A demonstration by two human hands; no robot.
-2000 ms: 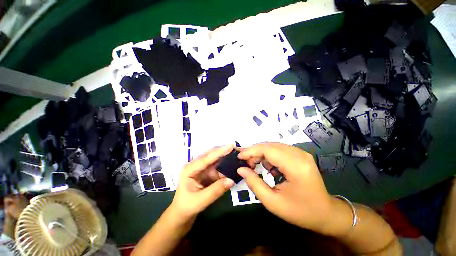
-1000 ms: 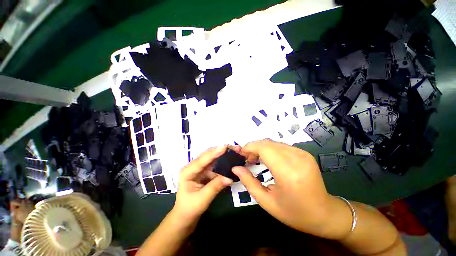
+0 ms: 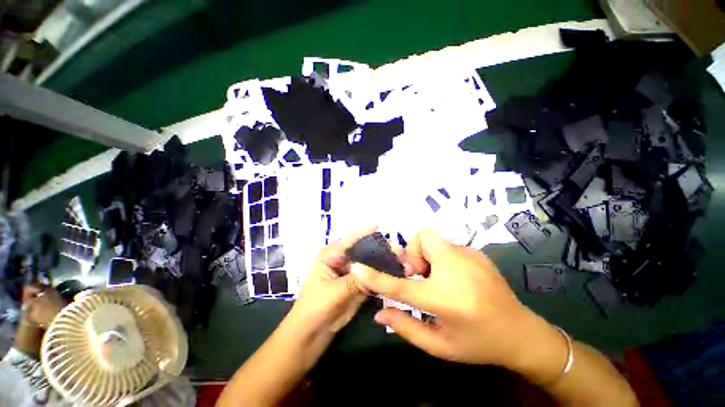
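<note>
A small black plastic part (image 3: 377, 253) is held between my two hands, in front of me over the near edge of the white sheets. My left hand (image 3: 326, 278) grips its left side. My right hand (image 3: 461, 298) has its thumb on the near face and fingers at the right edge. The part is tilted, and its far side is hidden. White sheets (image 3: 413, 159) lie under and beyond my hands. A sticker sheet (image 3: 269, 234) with dark squares lies to the left of my hands.
Heaps of black parts lie at right (image 3: 636, 183) and left (image 3: 191, 211). A black scrap pile (image 3: 314, 119) lies on the sheets. A cream fan (image 3: 113, 342) stands at lower left, beside another person's hand (image 3: 41, 306). A green belt (image 3: 262, 40) runs behind a pale rail.
The black part has turned and tilted in my hands, and my right thumb has moved across its face. The whole view has shifted, so the bench things appear further right.
</note>
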